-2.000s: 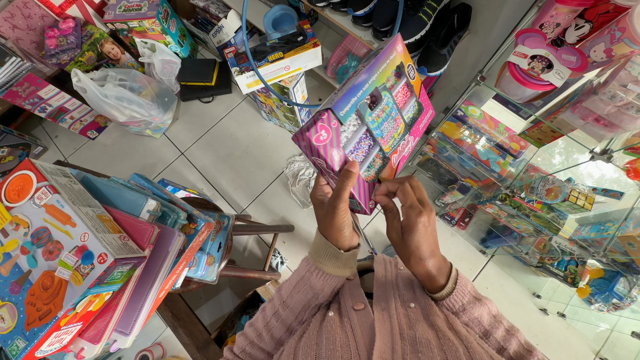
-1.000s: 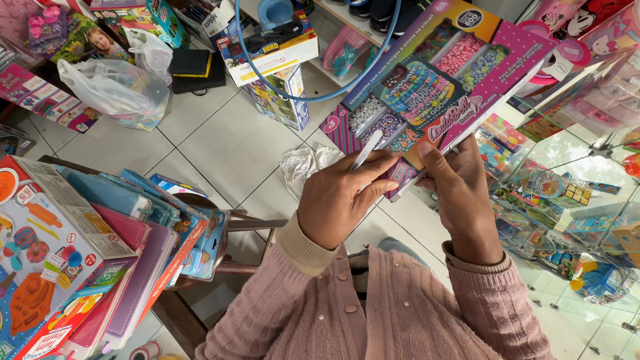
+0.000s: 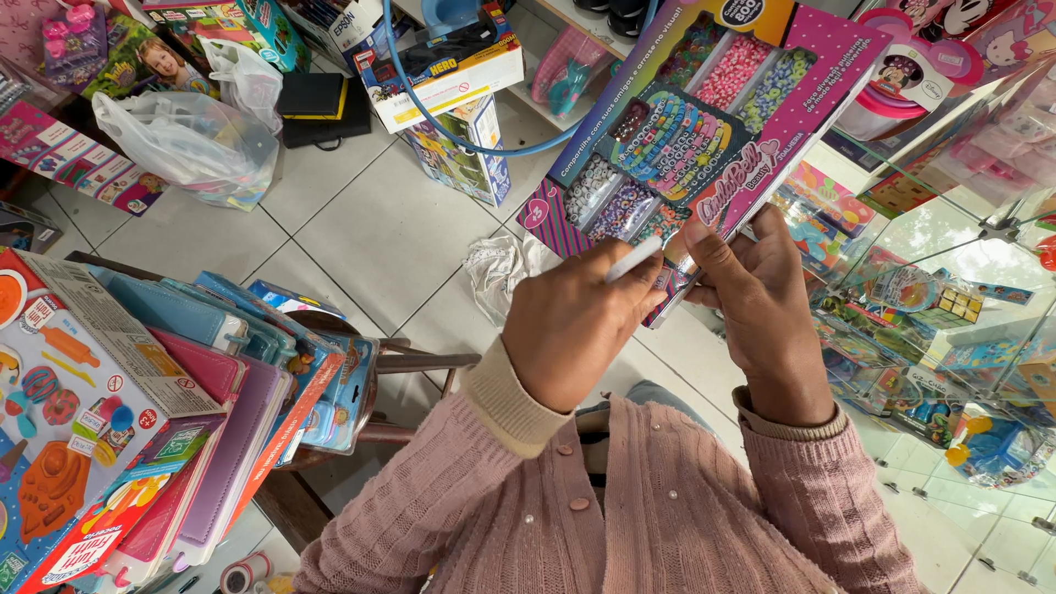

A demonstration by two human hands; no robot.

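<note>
A boxed bead jewelry kit (image 3: 676, 157), purple and multicoloured with windows over small beads, is tilted at the upper right with its printed front toward me. My right hand (image 3: 755, 305) grips its lower edge, thumb on the front and fingers behind. My left hand (image 3: 577, 322) is at the lower left corner of the box, with a slim white pen-like stick (image 3: 634, 258) between its fingers. Whether the left fingertips press on the box is unclear.
At left, a toy dough box (image 3: 91, 412) and several binder-like cases (image 3: 239, 445) are piled on a wooden chair (image 3: 412, 360). Plastic bags (image 3: 190, 148) lie beyond on the tiled floor (image 3: 355, 223). A glass display shelf (image 3: 932, 206) with toys stands at right; a blue hoop (image 3: 495, 151) hangs ahead.
The box has turned from showing its side to showing its front, and sits farther right. The white stick shows in my left hand, where the oldest frame shows none.
</note>
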